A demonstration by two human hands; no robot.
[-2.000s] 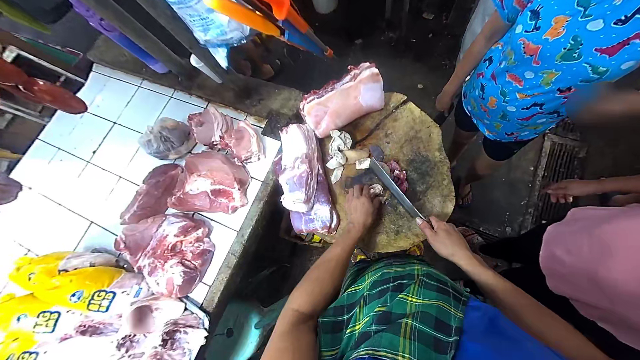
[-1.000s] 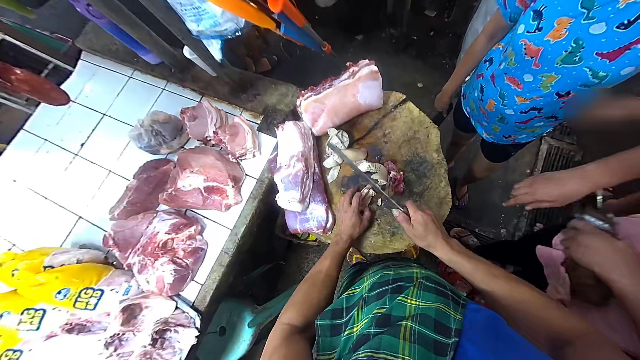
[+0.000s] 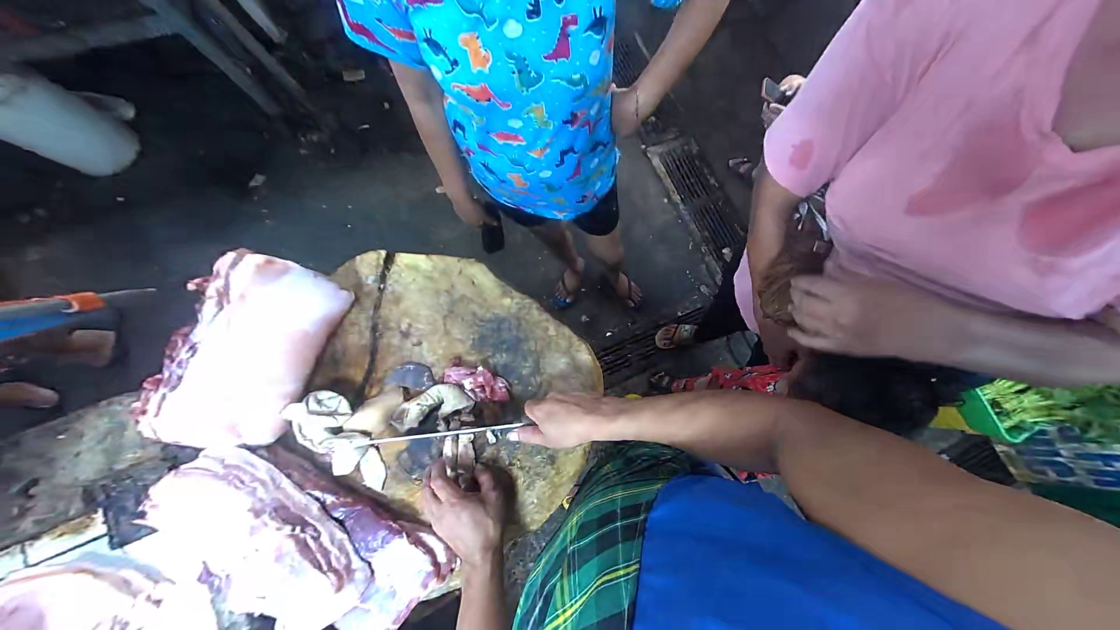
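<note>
My right hand (image 3: 564,420) grips a knife (image 3: 437,434), its thin blade reaching left across the round wooden chopping block (image 3: 542,350). Just below the blade, my left hand (image 3: 465,516) presses its fingers on a strip of pale offal (image 3: 459,451). Around the blade lie pale offal pieces (image 3: 328,420) and a small pink meat scrap (image 3: 477,382). A thick slab of pork (image 3: 254,350) rests on the block's left side, and more pork slabs (image 3: 254,525) overlap its lower left edge.
Beyond the block stands a person in a blue patterned shirt (image 3: 525,105). Another person in a pink shirt (image 3: 945,157) is at the right, above my right forearm. A green crate of leafy vegetables (image 3: 997,416) sits at the far right. An orange-banded tool (image 3: 83,302) juts in from the left.
The view has swung far to the right, showing more of the people. My right hand still holds the knife, and my left hand remains at the offal on the block.
</note>
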